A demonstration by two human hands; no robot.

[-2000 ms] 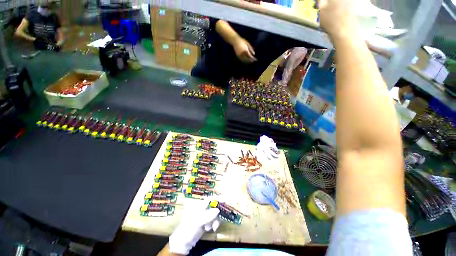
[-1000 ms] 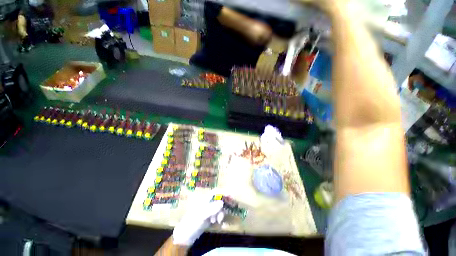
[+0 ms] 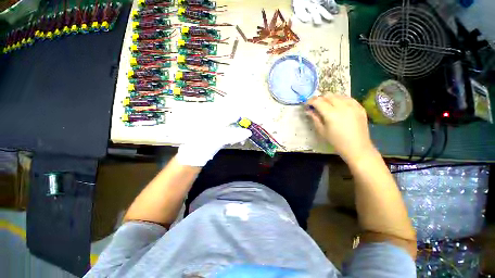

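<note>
My left hand (image 3: 214, 142), in a white glove, holds a circuit board (image 3: 261, 138) by its yellow-block end at the near edge of the cream board (image 3: 184, 127). Red and dark wires trail along it. My bare right hand (image 3: 341, 120) is at the near right rim of the round tub (image 3: 281, 73) of whitish-blue paste. Its fingers are closed on the blue paste applicator (image 3: 302, 98), whose tip is in the tub. Two columns of circuit boards (image 3: 194, 61) lie on the left of the cream board.
Copper strips (image 3: 275, 33) and a spare white glove (image 3: 315, 10) lie beyond the tub. A yellowish round container (image 3: 388, 102), fan grille (image 3: 404, 43) and black box with red light (image 3: 455, 95) stand right. More circuit boards (image 3: 70, 27) lie upper left; a solder reel (image 3: 54, 184) is lower left.
My right arm has come down from the raised shelf area to the paste tub, and the hand now grips the applicator. My left hand still holds the circuit board. The view has tilted down.
</note>
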